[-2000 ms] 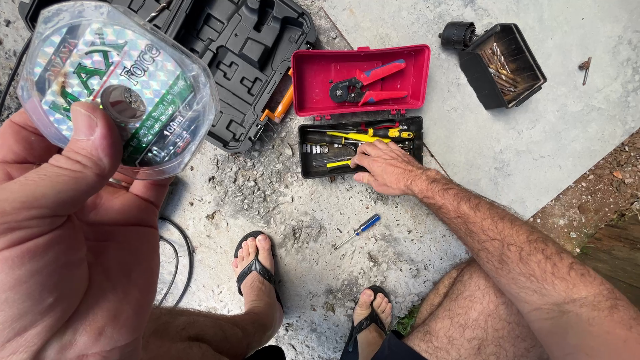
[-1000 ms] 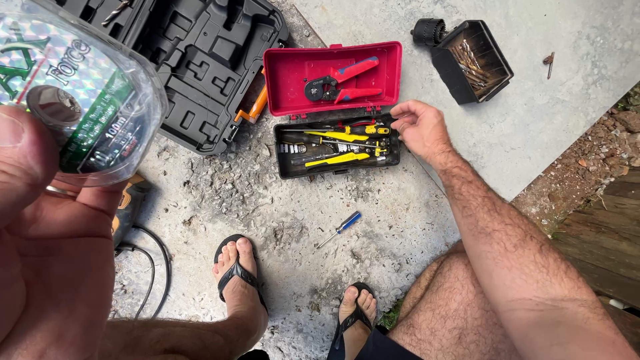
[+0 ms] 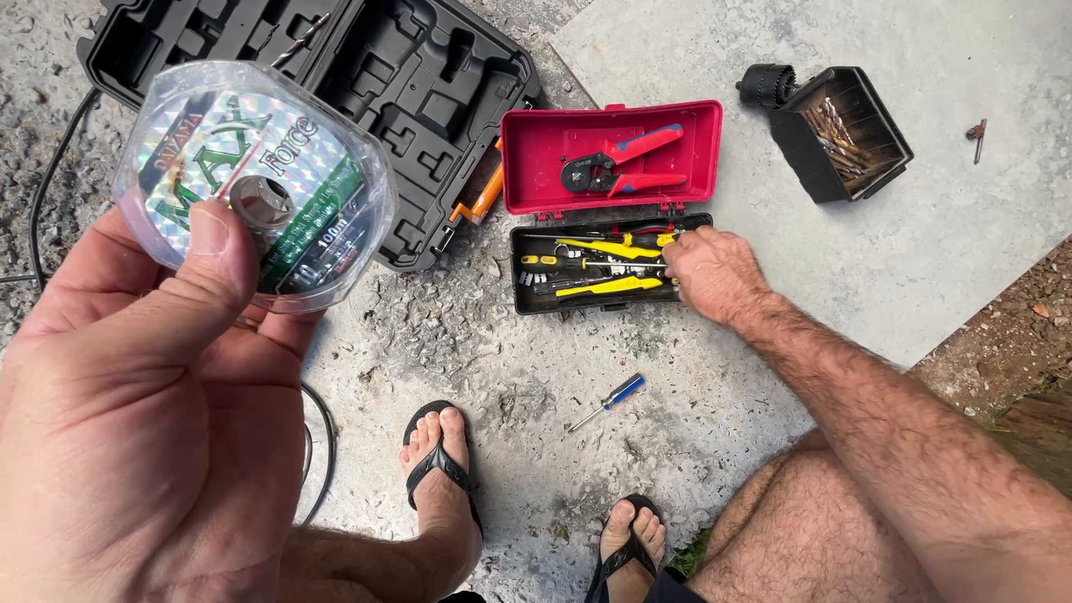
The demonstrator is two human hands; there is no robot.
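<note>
My left hand (image 3: pixel 184 352) holds up a clear plastic spool of fishing line (image 3: pixel 251 188), thumb on its printed face. At the right end of a small black toolbox (image 3: pixel 523 293), my right hand (image 3: pixel 720 268) has its fingers bent over the tools; whether it grips one is hidden. In the box lie yellow-handled screwdrivers (image 3: pixel 553 262), yellow cutter knives (image 3: pixel 610 287) and small metal pieces. The open red lid (image 3: pixel 519 159) holds a crimping tool with red and blue handles (image 3: pixel 641 146). Below the box, a blue-handled screwdriver (image 3: pixel 624 389) lies on the concrete.
An open black tool case (image 3: pixel 394 109) lies at the upper left, an orange tool part (image 3: pixel 487 194) at its edge. A black bin (image 3: pixel 808 159) of drill bits (image 3: pixel 837 146) stands beside a hole saw (image 3: pixel 766 84) on a grey slab. A cable (image 3: pixel 331 444) curls near my sandalled feet.
My right hand moved from the toolbox's middle to its right side, and its fingers are now back over the tools at that end. The spool stays in my left hand.
</note>
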